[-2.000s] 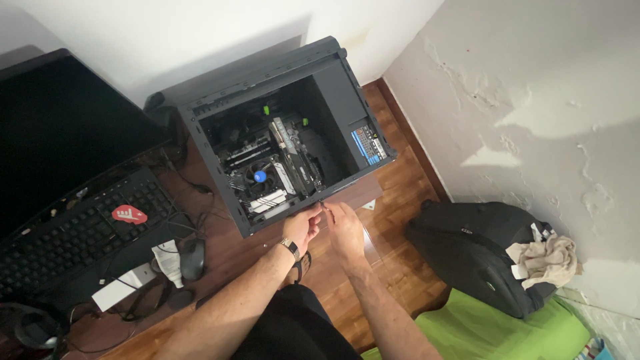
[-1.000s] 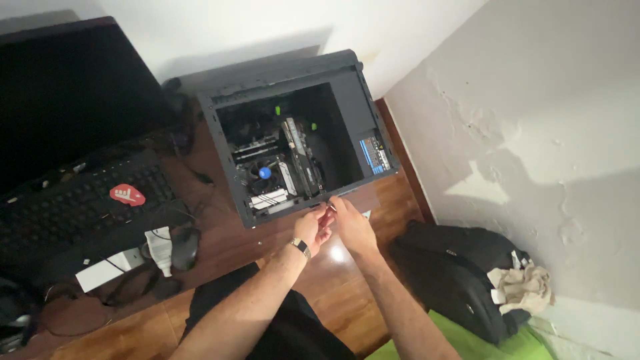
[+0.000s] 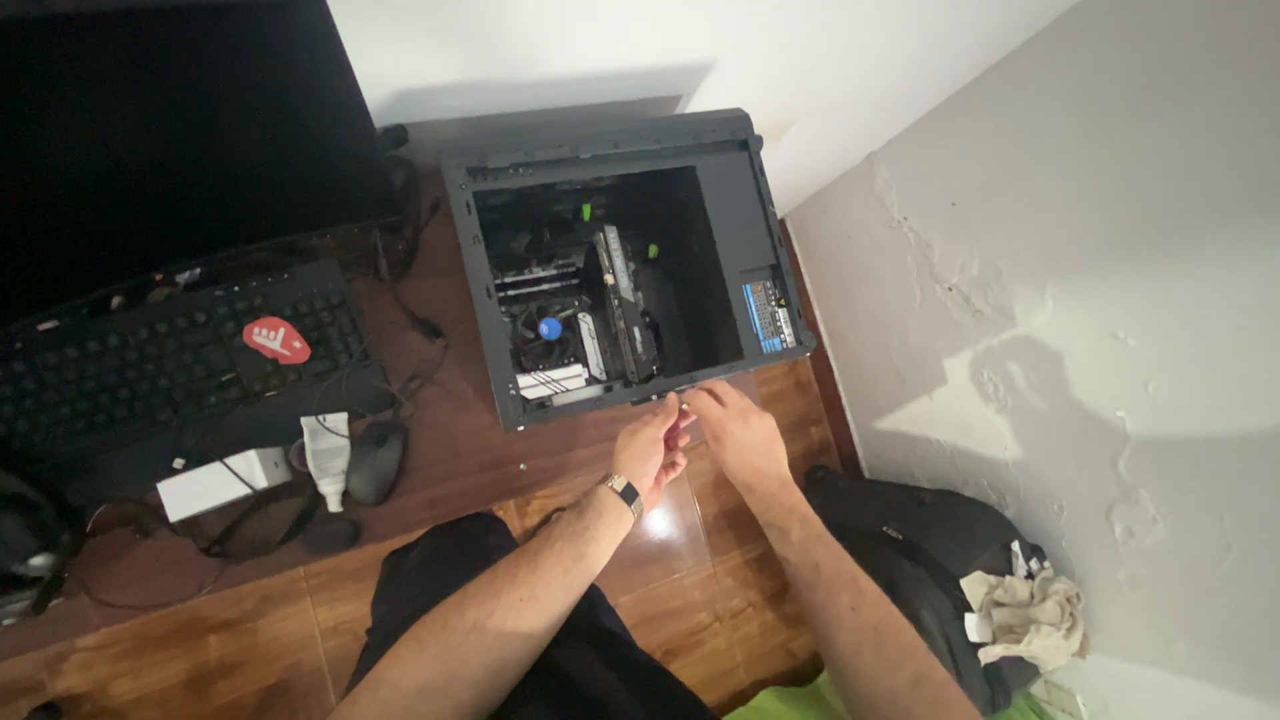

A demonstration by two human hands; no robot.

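A black desktop computer case point(image 3: 745, 220) lies on its side on the desk with its interior exposed. Inside it are a graphics card point(image 3: 628, 315), a CPU cooler fan point(image 3: 549, 329) with a blue hub and a power supply label at the right. My left hand point(image 3: 652, 448), with a watch point(image 3: 624, 493) at the wrist, is at the case's near edge, thumb and fingers bent. Beside it my right hand point(image 3: 737, 430) has its fingertips close to the left thumb. Something small and pale shows between the fingertips; what it is cannot be told.
To the left are a monitor point(image 3: 180, 140), a black keyboard point(image 3: 180, 360), a mouse point(image 3: 377, 463), a white tube point(image 3: 327, 455), a white box point(image 3: 222, 484) and loose cables on the wooden desk point(image 3: 460, 460). A black backpack point(image 3: 920, 560) with a beige cloth point(image 3: 1028, 612) stands right, by the wall.
Both hands stay together at the near edge of the case, with only small finger movement. The view has shifted somewhat.
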